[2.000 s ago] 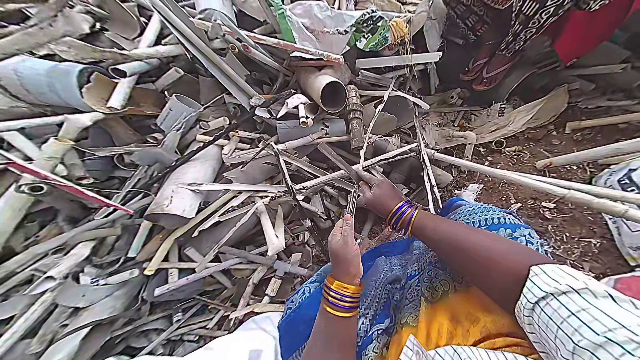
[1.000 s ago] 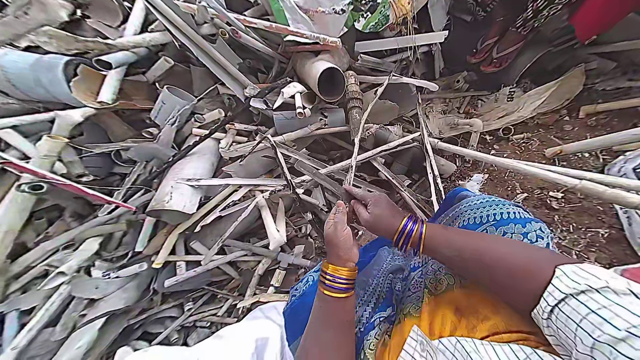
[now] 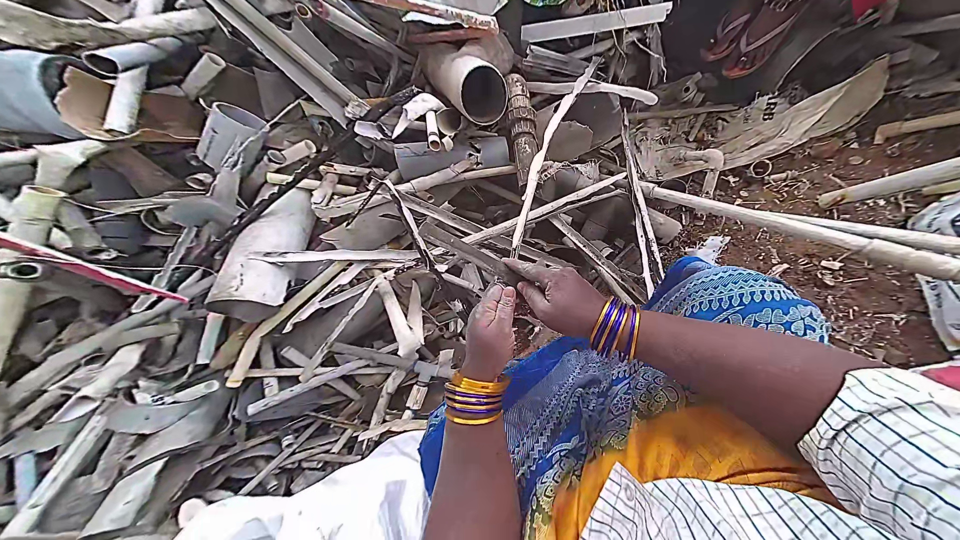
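Note:
My left hand [image 3: 491, 322], with yellow and purple bangles at the wrist, has its fingers pinched together at the lower end of a thin, pale strip [image 3: 551, 142]. The strip slants up and away over the scrap pile. Just right of it, my right hand [image 3: 559, 296], also in bangles, grips a dark, flat, blade-like piece [image 3: 469, 251] that points up and left. The fingertips of both hands nearly meet. What lies inside the left fingers is mostly hidden.
Scrap plastic pipes [image 3: 262, 255] and split strips lie heaped at left and ahead. A wide pipe [image 3: 482, 90] opens toward me. Long pale poles [image 3: 810, 229] cross the brown soil [image 3: 862, 300] at right. A person's sandalled feet [image 3: 757, 41] are at upper right.
My hands were slightly apart two seconds ago and are now close together, fingertips nearly touching. The pale strip still slants up from them.

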